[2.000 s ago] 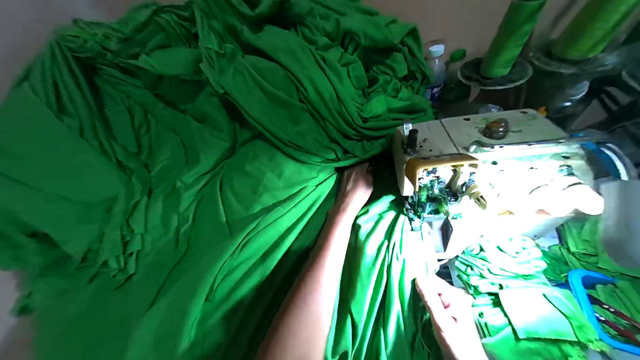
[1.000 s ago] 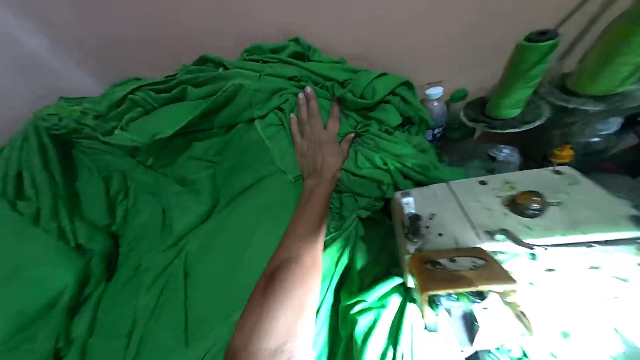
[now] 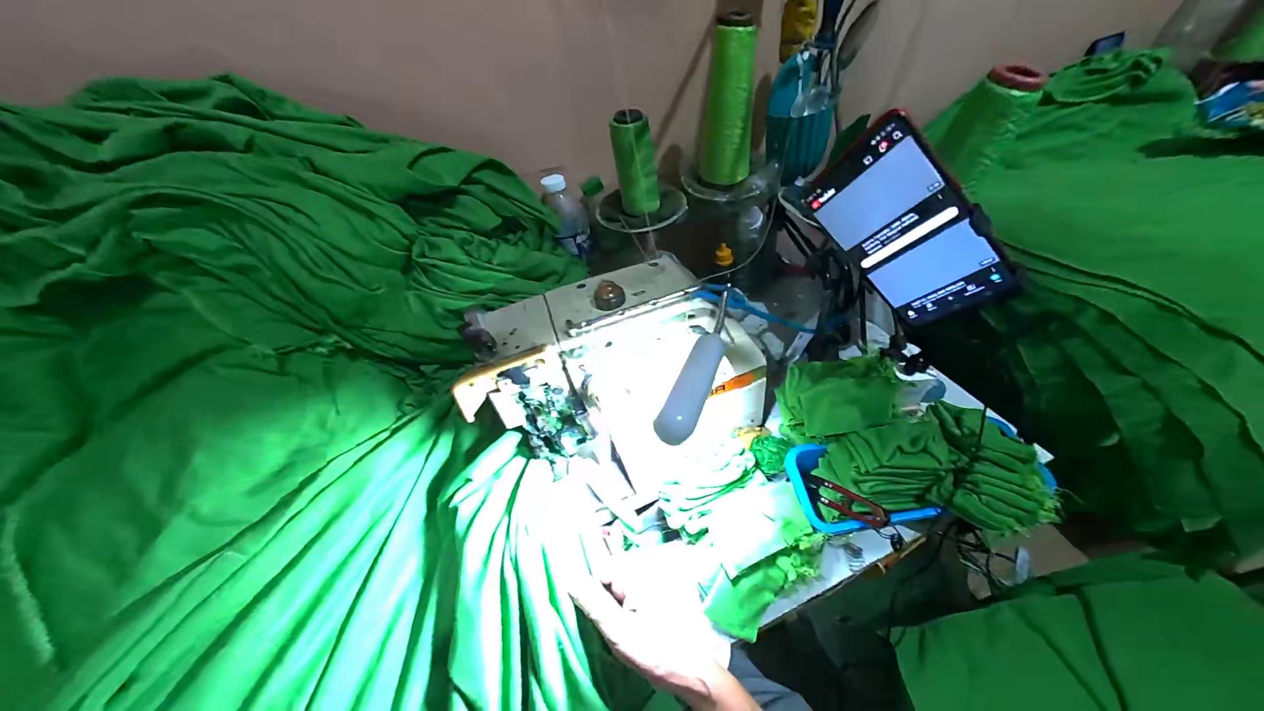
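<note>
A large heap of green fabric (image 3: pixel 247 395) fills the left side and runs in folds up to the sewing head of an industrial sewing machine (image 3: pixel 632 365). Strong light from the machine's lamp (image 3: pixel 689 387) washes out the area below the needle. There my right hand (image 3: pixel 657 622) lies at the edge of the gathered fabric, its fingers partly lost in the glare, so I cannot tell whether it grips the cloth. Small green fabric pieces (image 3: pixel 760 583) lie just right of that hand. My left hand is out of view.
Green thread cones (image 3: pixel 635 168) and a capped plastic bottle (image 3: pixel 567 217) stand behind the machine. A lit phone (image 3: pixel 913 222) is mounted at right. A blue basket (image 3: pixel 805 494) holds folded green pieces and red-handled snips (image 3: pixel 849 502). More green cloth (image 3: pixel 1136 247) covers the right side.
My left hand, spread on top of the fabric heap one second ago, has left the view. My right hand, unseen then, shows again below the machine. The view has swung right.
</note>
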